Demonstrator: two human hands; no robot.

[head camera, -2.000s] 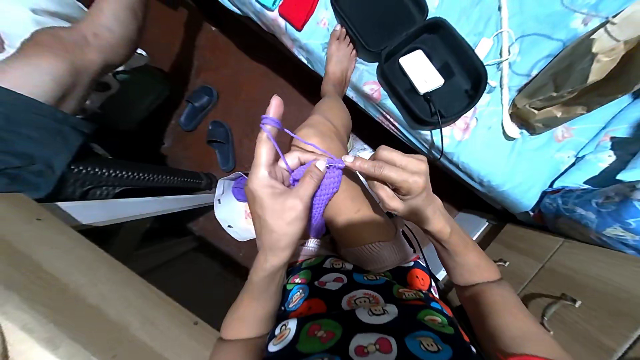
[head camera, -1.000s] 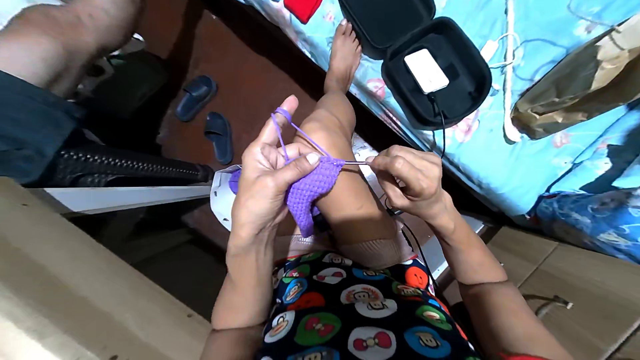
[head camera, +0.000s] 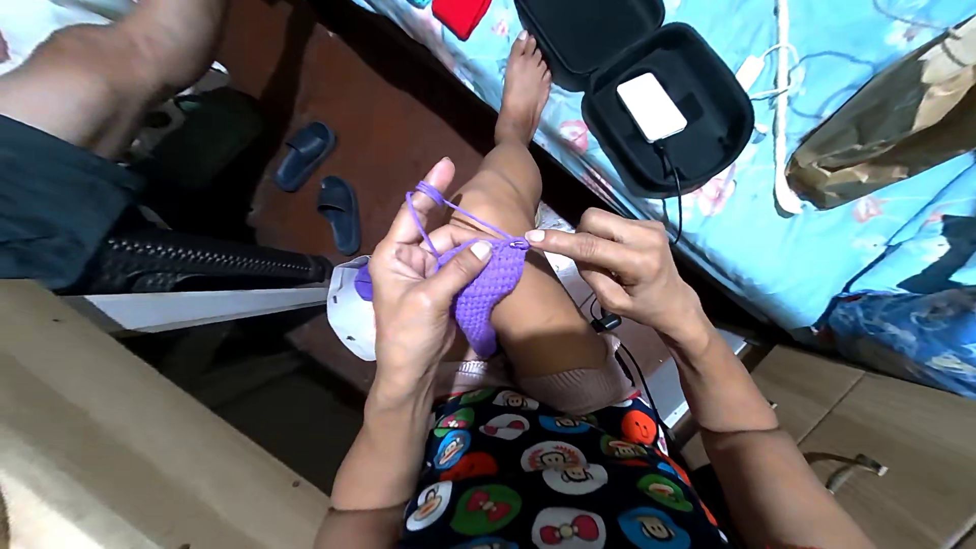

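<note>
A piece of purple crochet work (head camera: 492, 293) hangs over my lap, its upper edge pinched between the thumb and fingers of my left hand (head camera: 419, 282). Purple yarn (head camera: 473, 217) loops around the raised index finger of that hand and runs to the corner of the piece. My right hand (head camera: 629, 263) is at that corner, its index fingertip touching the last stitch. The tip of a crochet hook (head camera: 518, 244) seems to sit in the stitch; the rest of it is hidden by my right fingers. More purple yarn (head camera: 364, 282) shows in a white container (head camera: 351, 309) behind my left hand.
On the bed's blue floral sheet (head camera: 732, 236) lie an open black case (head camera: 679, 168) with a white device (head camera: 652, 107) and cable, a brown paper bag (head camera: 900, 130) and a red item (head camera: 461, 15). Dark slippers (head camera: 339, 213) stand on the floor. Another person's leg (head camera: 114, 69) is at upper left.
My right hand has come closer to the crochet piece; one second ago the hook's shaft showed between them, and now little more than its tip does.
</note>
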